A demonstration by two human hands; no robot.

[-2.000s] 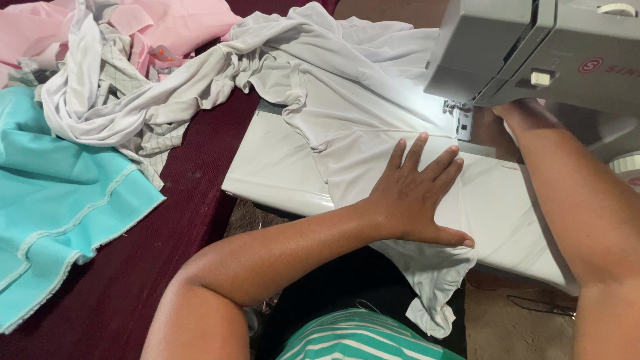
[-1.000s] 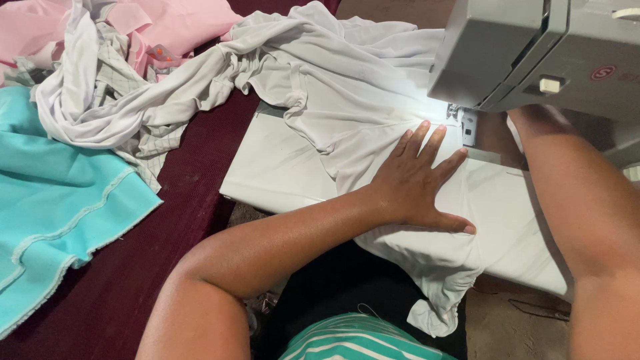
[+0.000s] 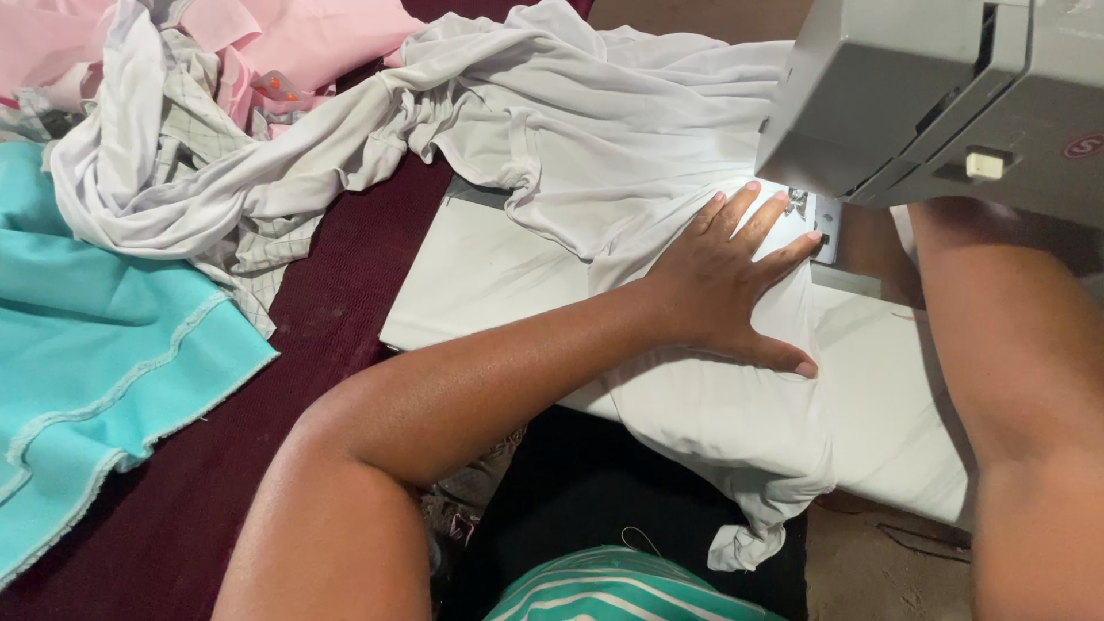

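My left hand (image 3: 724, 276) lies flat with its fingers spread on white knit fabric (image 3: 630, 147), its fingertips close to the presser foot (image 3: 798, 205) of a grey Singer sewing machine (image 3: 897, 103). The fabric runs under the lit needle area, spreads back to the left, and hangs over the front edge of the white marbled table (image 3: 888, 388). My right forearm reaches under the machine's arm; the right hand itself is hidden behind the machine's head.
On a dark red cloth (image 3: 328, 293) at the left lie turquoise fabric (image 3: 112, 319) with frayed edges, a checked cloth (image 3: 276, 241) and pink fabric (image 3: 328, 34). An orange-dotted blister pack (image 3: 276, 89) rests among the pink folds.
My left hand has moved slightly up toward the presser foot, its forefinger now nearer the metal plate. The white fabric beneath it has shifted along. The view has moved slightly.
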